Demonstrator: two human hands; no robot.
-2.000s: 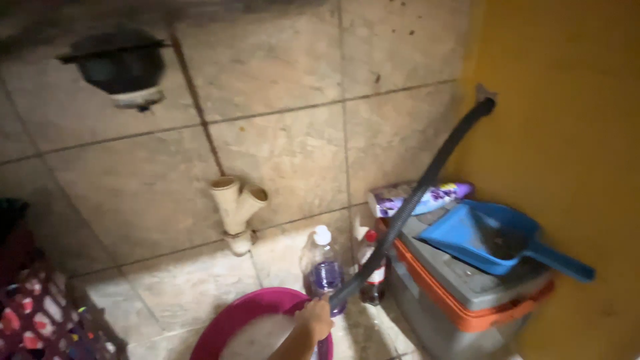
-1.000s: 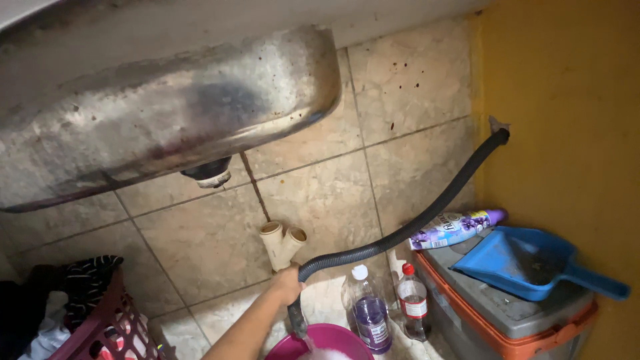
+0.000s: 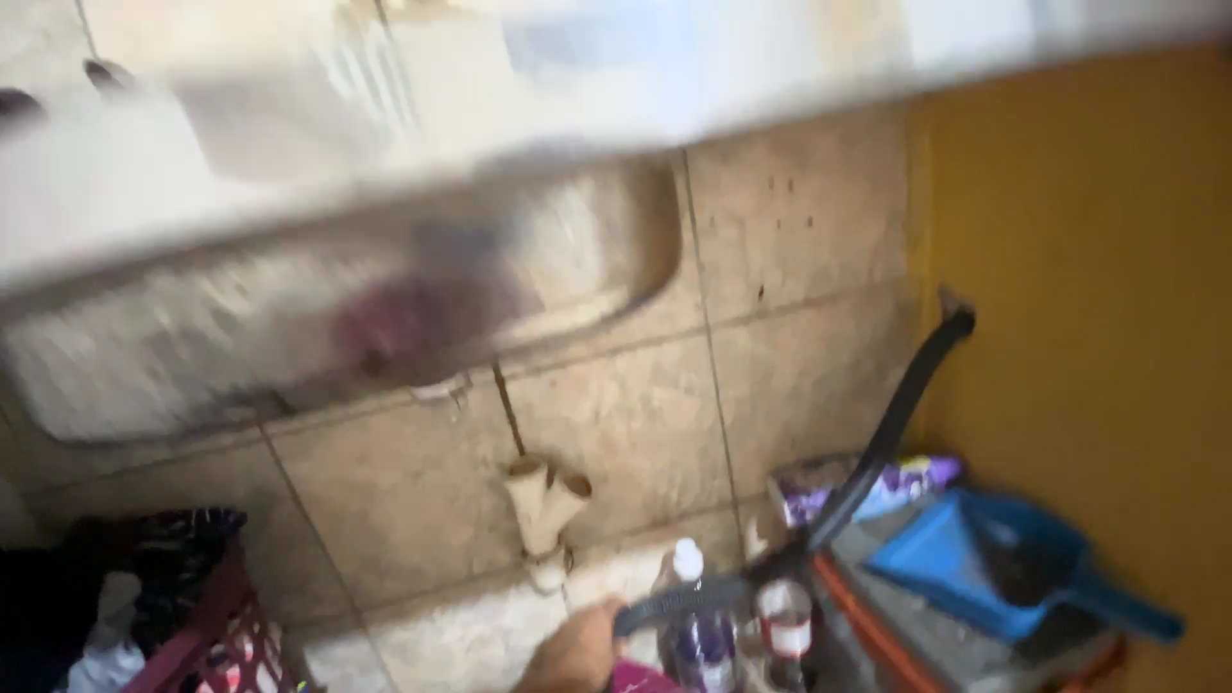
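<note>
One hand is visible at the lower middle, and the picture does not settle whether it is my left or my right. Its fingers are around the lower end of a black corrugated hose, which runs up to a hole in the yellow wall at the right. Below the hand shows a bit of a magenta basin; its inside is hidden. Right of the hand stand a bottle of purple liquid with a white cap and a bottle with a red and white label, both partly behind the hose.
Overhead is a steel sink bowl. Beige forked pipes stand by the tiled wall. A blue dustpan and a purple package lie on a grey box with an orange rim. At lower left is a maroon laundry basket with clothes.
The view has swung up, bringing the counter edge into sight. The hose end, pointing down into the basin a second ago, is now hidden at the hand. The hand still holds the hose.
</note>
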